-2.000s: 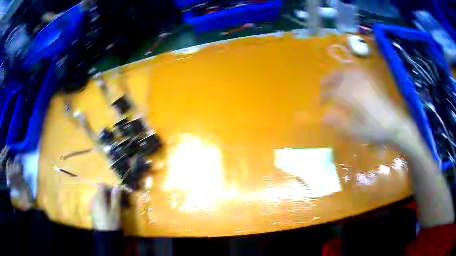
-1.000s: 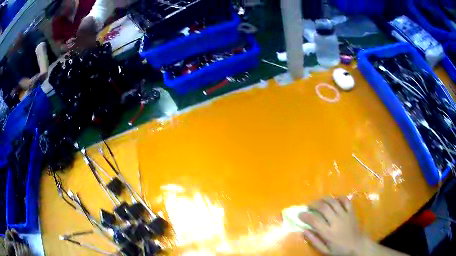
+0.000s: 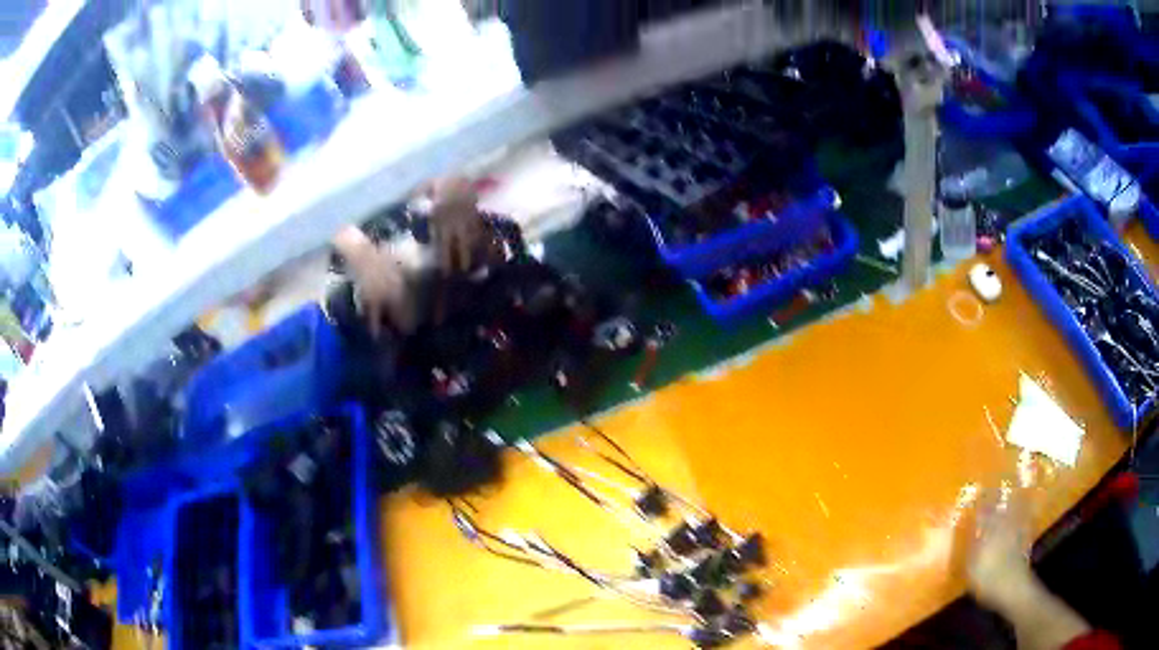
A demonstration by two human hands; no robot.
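Note:
My right hand is at the lower right, blurred, low over the orange bench near its front edge. It looks open and holds nothing visible. The pale cleaning cloth lies on the bench beyond it, apart from the fingers. A cluster of small black units lies at the lower middle, with long thin cables trailing to the left. My left hand is not in view.
A blue bin of cabled parts stands at the right, near a white round object. Other blue bins stand at the left and beyond the bench. Another person's hands are over a dark heap at the upper left.
The view has swung left, showing more bins and another person's hands. My right hand has left the cloth, which now lies spread. My left hand, seen earlier by the units, is out of view.

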